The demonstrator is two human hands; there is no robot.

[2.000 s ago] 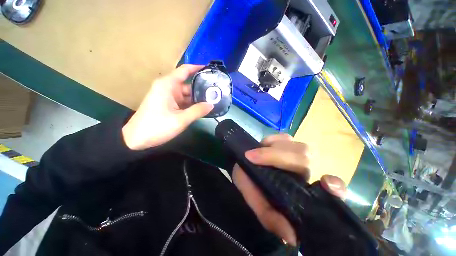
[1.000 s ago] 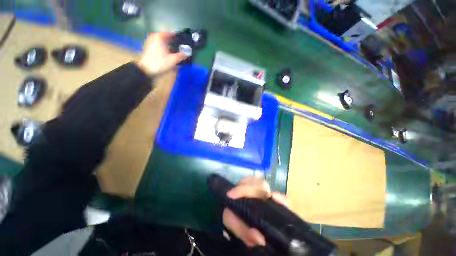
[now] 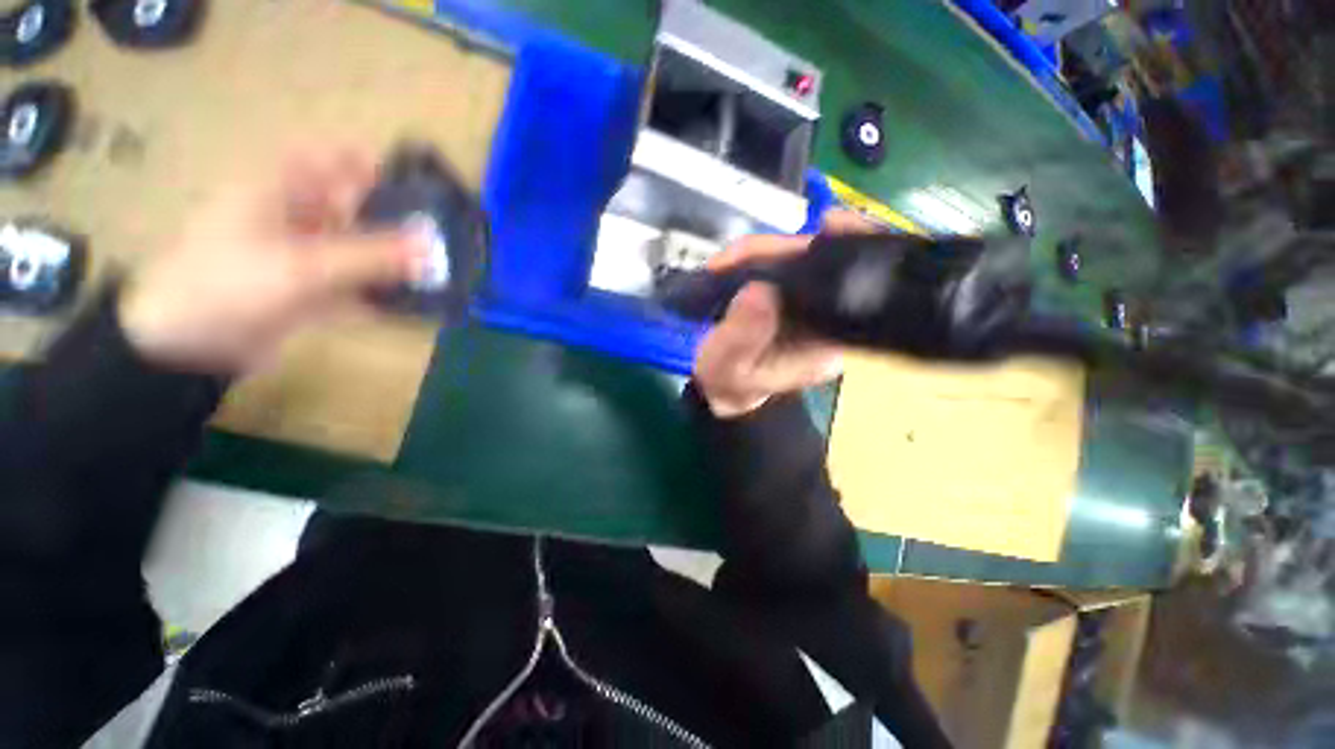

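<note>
My left hand [image 3: 256, 256] is blurred and grips a black housing [image 3: 447, 234] with a pale centre ring, left of the blue tray [image 3: 549, 161]. My right hand [image 3: 761, 344] is wrapped around the black electric screwdriver [image 3: 893, 293], which lies nearly level. Its front end points left, over the pale plate at the near end of the silver-grey screw feeder [image 3: 722, 186]. The bit and any screw on it cannot be made out, and whether the tip touches the pickup point cannot be told.
Several black housings lie on the left cardboard sheet [image 3: 220, 88]. Others stand spaced along the green line beyond the feeder, one near its red switch [image 3: 864, 135]. Another cardboard sheet [image 3: 959, 454] lies on the right. Open brown boxes [image 3: 959, 644] are below the bench edge.
My left hand has come back from beyond the tray with the housing. My right hand has raised the screwdriver from the bench's near side to the feeder's near end. The view has shifted.
</note>
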